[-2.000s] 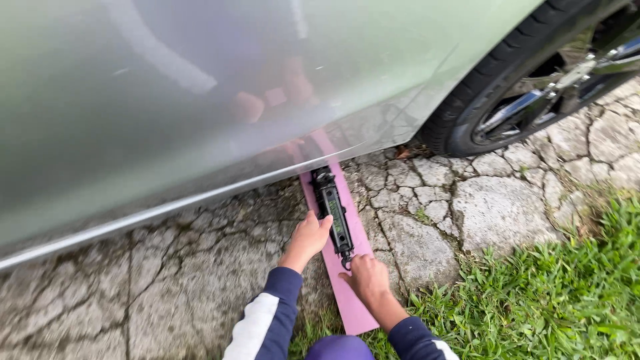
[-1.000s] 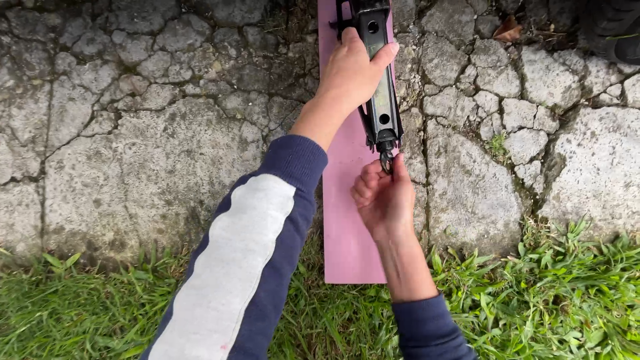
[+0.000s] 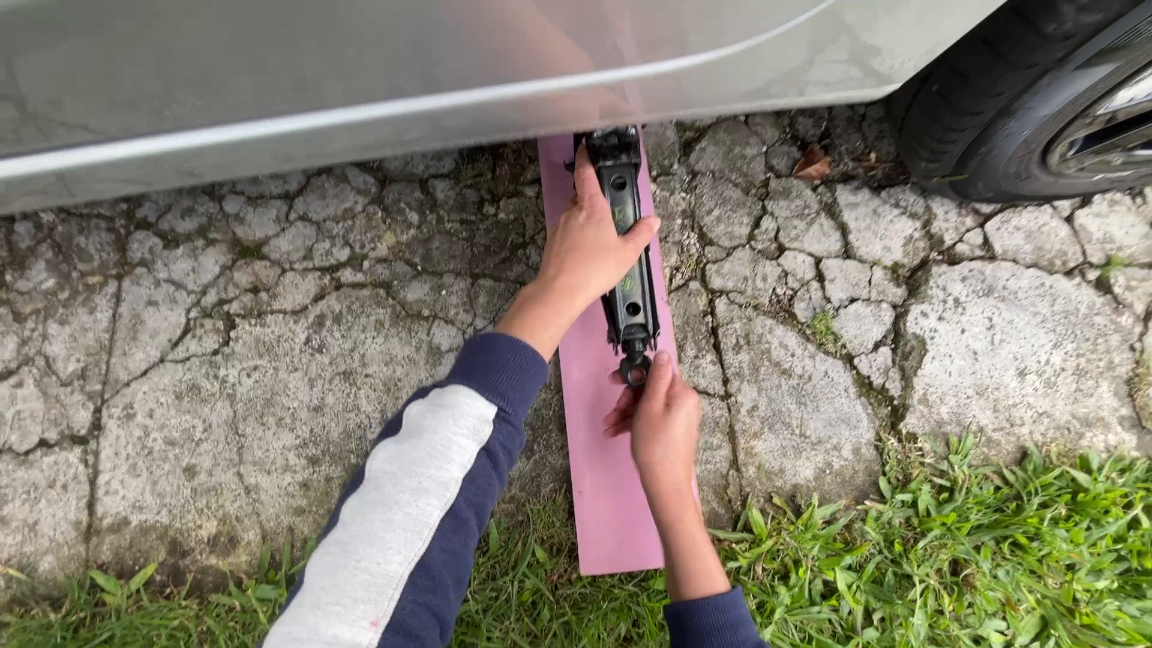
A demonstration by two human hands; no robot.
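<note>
A black metal scissor jack [image 3: 633,283] lies lengthwise on a long pink board [image 3: 619,504], its far end near the lower edge of a car's side. My left hand [image 3: 589,238] grips the jack's body, index finger stretched along its left side and thumb across its top. At the near end is the jack's screw eye [image 3: 634,370]. My right hand [image 3: 664,418] has its thumb and fingers on that eye, with the fingertips partly hidden beneath it. The board's far end goes out of sight under the car.
A silver car's lower body panel [image 3: 360,99] spans the top, with a tire [image 3: 945,135] at the upper right. Cracked concrete [image 3: 252,405] surrounds the board. Grass [image 3: 900,558] borders the near side, and a dry leaf [image 3: 813,164] lies near the tire.
The view has shifted largely, bringing the car panel and tire back into sight. Both hands stay at the jack, my left on its body and my right at its near end.
</note>
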